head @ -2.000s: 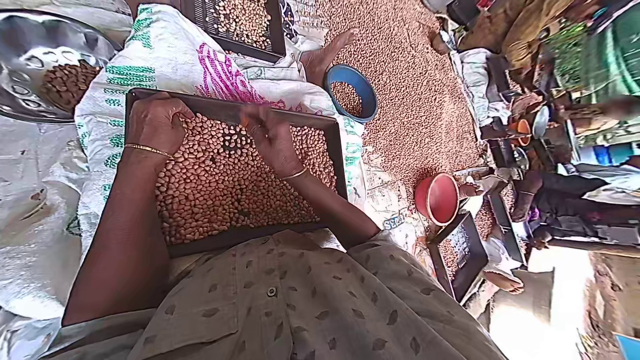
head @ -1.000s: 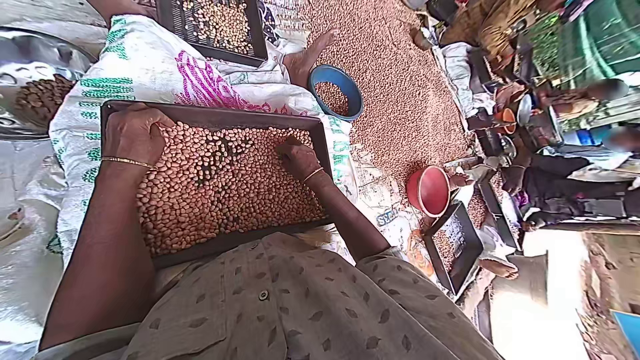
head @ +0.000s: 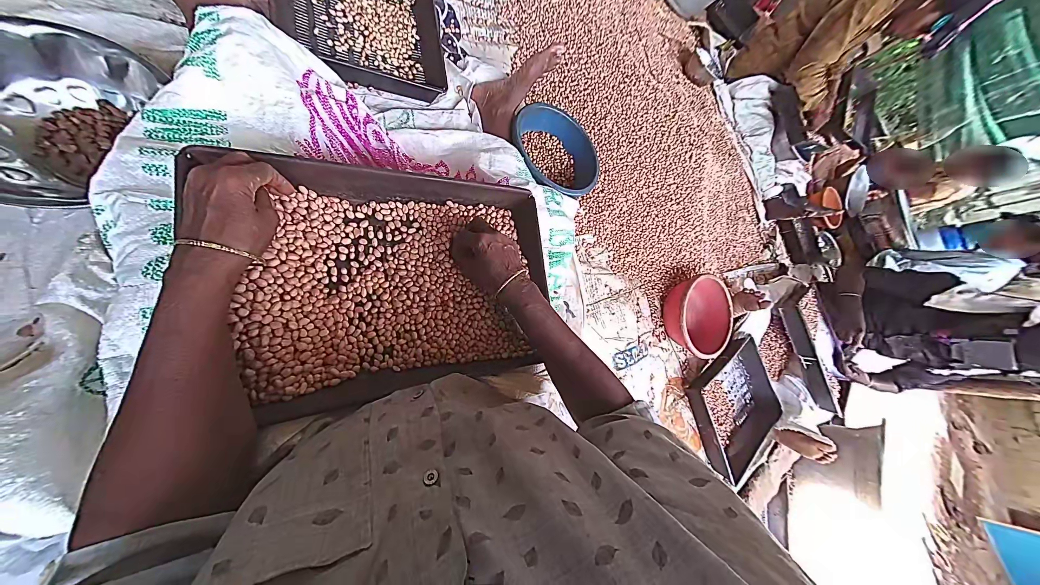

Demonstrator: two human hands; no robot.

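Note:
A dark rectangular tray (head: pixel 357 175) lies across my lap, with shelled nuts, apparently peanuts (head: pixel 366 309), spread over most of its slotted floor. My left hand (head: pixel 231 203) rests at the tray's upper left corner, its fingers curled over the edge of the nuts; whether it pinches any is hidden. On the right side of the tray, my right hand (head: pixel 490 258) touches the nuts with bent fingers pointing down, and its fingertips are out of sight. Dark slots of the tray floor show between the nuts near the middle.
A blue bowl (head: pixel 578 154) with nuts stands beyond the tray's upper right corner, near a person's bare foot (head: pixel 516 89). Nuts (head: pixel 650 138) cover the ground. A red bowl (head: pixel 705 317) and another tray (head: pixel 760 414) lie right. A metal basin (head: pixel 81 57) is upper left. Several people sit nearby.
My right hand has moved from the upper middle of the tray to its right side. My left hand stays at the upper left corner. More nuts lie over the tray's right part.

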